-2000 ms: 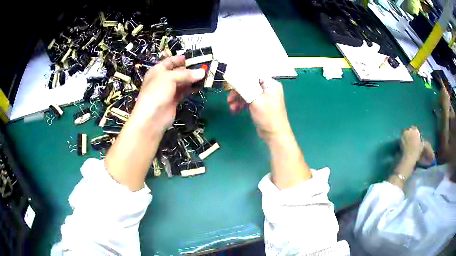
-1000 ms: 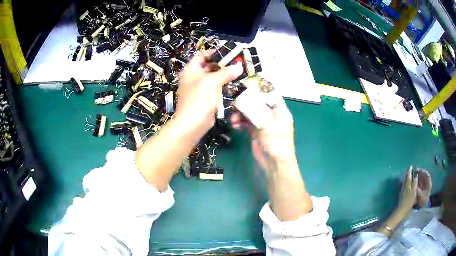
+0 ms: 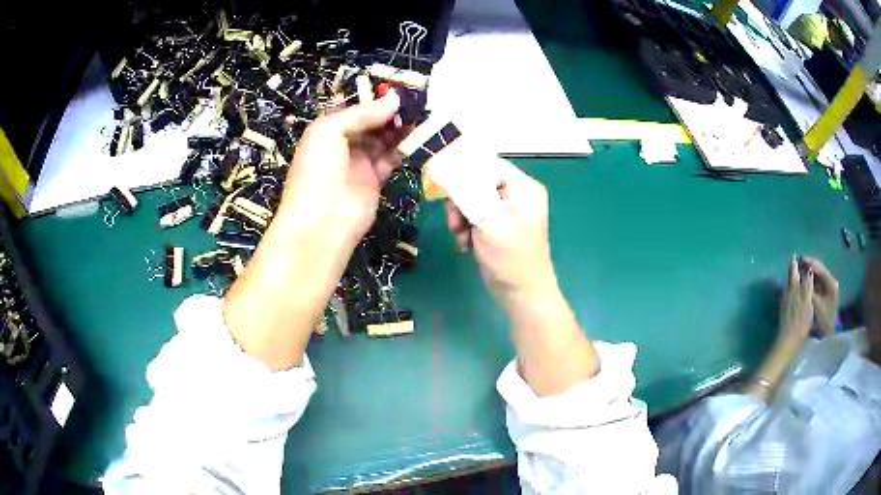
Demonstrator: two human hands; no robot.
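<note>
My left hand (image 3: 353, 145) holds a small black device (image 3: 410, 104) with a red-orange spot, above the right side of the clip heap. A binder clip with a pale jaw pad (image 3: 398, 74) sits on its upper edge, wire handles pointing up. Another black clip (image 3: 437, 143) is at its lower right, beside the white block. My right hand (image 3: 512, 218) holds the white block (image 3: 466, 176), which has a tan part at its left edge. The fingertips of my left hand partly hide the device.
Many padded binder clips (image 3: 253, 208) lie heaped on the green mat and white board (image 3: 68, 174). A slotted black tray (image 3: 43, 329) stands far left. A person's hands (image 3: 807, 300) rest at the right. A smaller white board (image 3: 744, 145) lies back right.
The view has shifted, so the whole scene sits higher and further left. My left hand has turned the clipped device. The white block in my right hand now shows its plain face.
</note>
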